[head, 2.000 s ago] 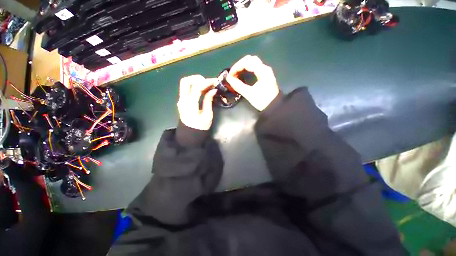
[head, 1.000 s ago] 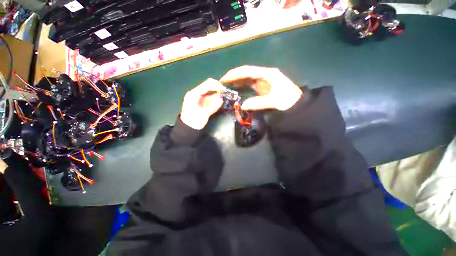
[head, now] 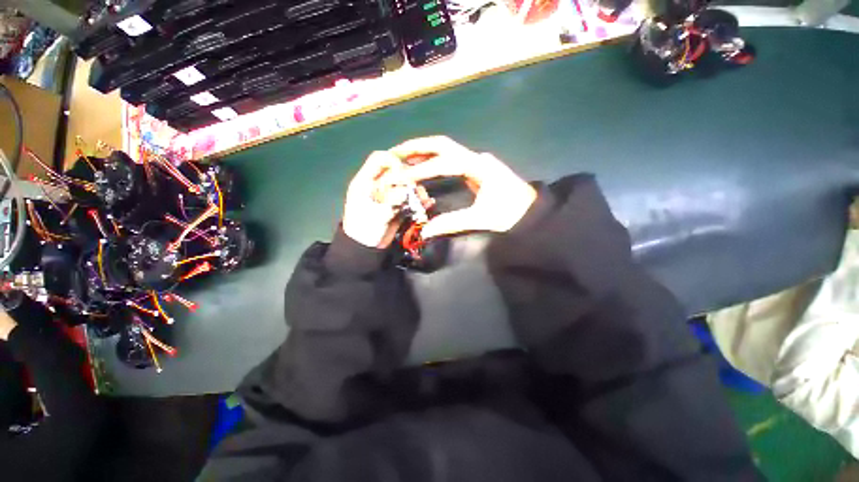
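My left hand (head: 371,200) and my right hand (head: 480,188) meet over the green bench mat. Between their fingertips they hold a small dark and silvery module (head: 411,203). Red wires (head: 413,237) run down from it to a round black housing (head: 426,256), which hangs or rests just below my fingers; I cannot tell if it touches the mat. My fingers hide part of the module.
A heap of black wired housings (head: 151,259) lies at the left. A few units (head: 692,45) sit at the far right edge. Stacked black trays (head: 254,56) and a black device with green markings (head: 426,30) stand behind. A person's pale sleeve (head: 819,348) shows at right.
Since one second ago, the housing and red wires have shifted left, closer under my fingers, and my right hand has moved slightly left. Earlier my hands held the unit together higher up.
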